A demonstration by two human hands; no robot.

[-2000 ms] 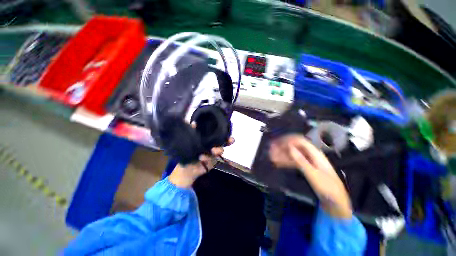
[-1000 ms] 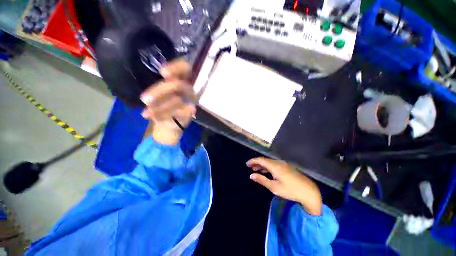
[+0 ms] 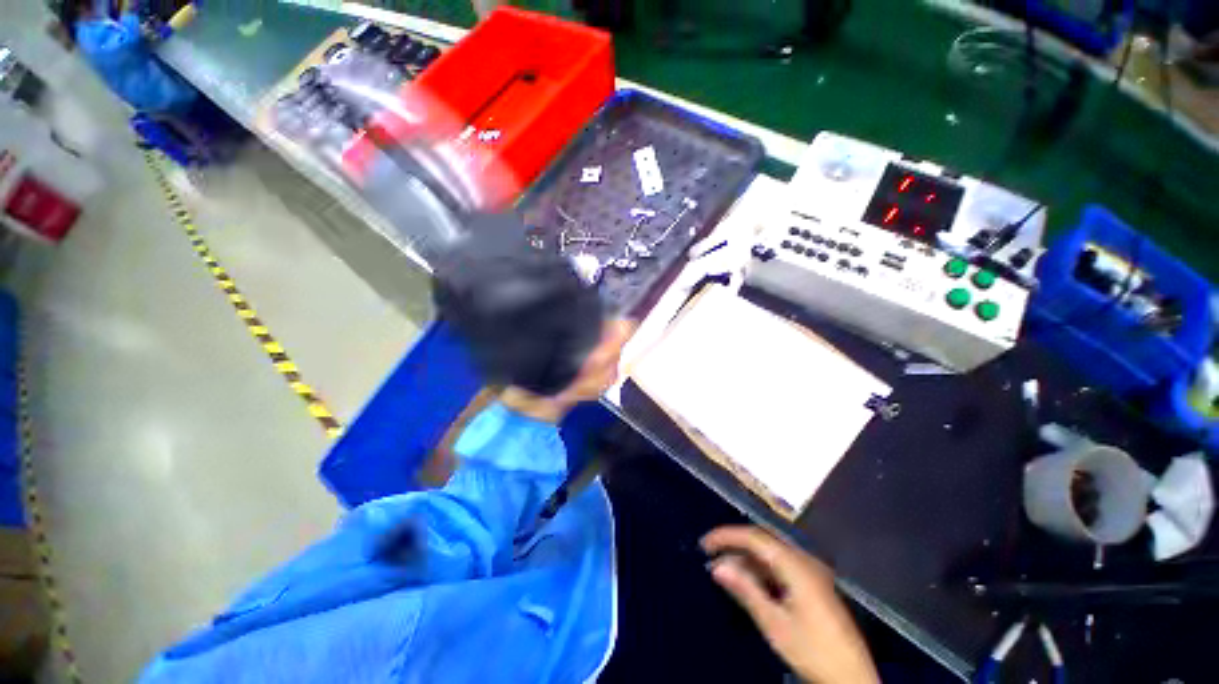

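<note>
A black headset (image 3: 515, 305) with blurred clear headband arches is held at the left of centre, over the bench's front edge. My left hand (image 3: 598, 368) is shut on it at one ear cup; the cup hides most of my fingers. A small dark bulb, perhaps the microphone tip, shows blurred in front of my left sleeve. My right hand (image 3: 789, 595) is low at the centre right, over the dark lap. Its fingers are apart and curved, and it holds nothing.
A paper sheet on a clipboard (image 3: 759, 401) lies on the black mat. Behind are a parts tray (image 3: 739, 144), red bin (image 3: 568, 54) and headset tester (image 3: 898, 297). A white cup (image 3: 1069, 492), side cutters (image 3: 1023, 651) and blue bin (image 3: 1063, 334) are at right. A blue crate (image 3: 388, 421) stands at left.
The view has swung left. The headset has come away from close to the camera and points up-left in my left hand. My right hand stays low and empty.
</note>
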